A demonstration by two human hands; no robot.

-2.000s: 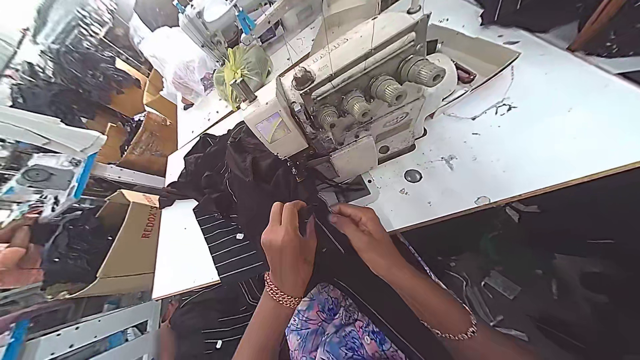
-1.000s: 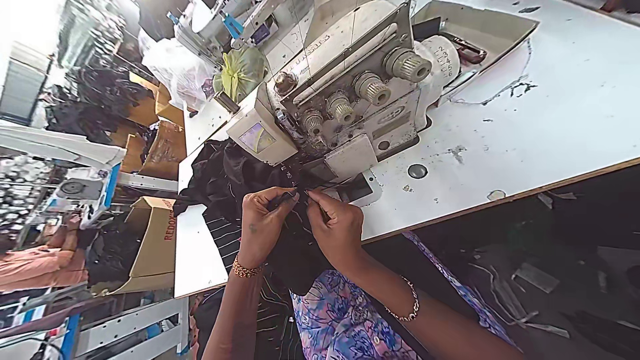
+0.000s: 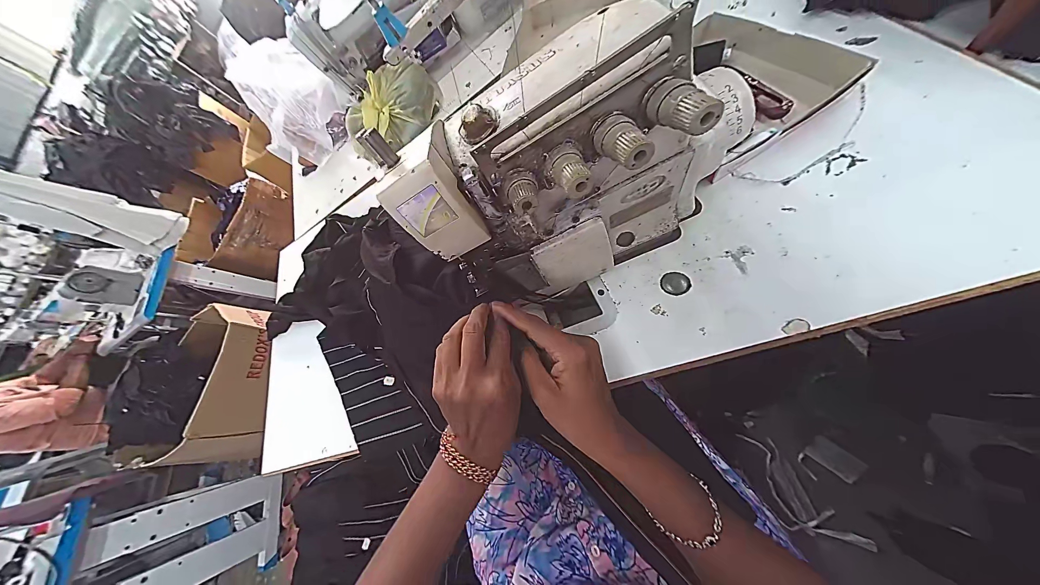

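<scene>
An overlock sewing machine (image 3: pixel 569 146) with a row of ribbed tension dials stands on a white table. Black fabric (image 3: pixel 406 301) lies bunched below and left of its head, and part of it hangs over the table's front edge. My left hand (image 3: pixel 477 382) grips this fabric close in front of the needle area, fingertips down. Beside it, my right hand (image 3: pixel 569 382) pinches the same cloth, its index finger reaching toward the left fingertips. What lies between the fingers is hidden. Striped dark fabric (image 3: pixel 374 398) hangs at the left.
The white tabletop (image 3: pixel 812 236) runs to the right. Behind the machine are a green bag tied in yellow (image 3: pixel 394 101) and a white plastic bag (image 3: pixel 284 89). A cardboard box (image 3: pixel 223 382) holding dark cloth stands left of the table. Scraps (image 3: pixel 837 459) lie below at right.
Both hands stay on the black fabric at the machine's front. The fingertips, apart two seconds ago, are now close together. The view has shifted slightly.
</scene>
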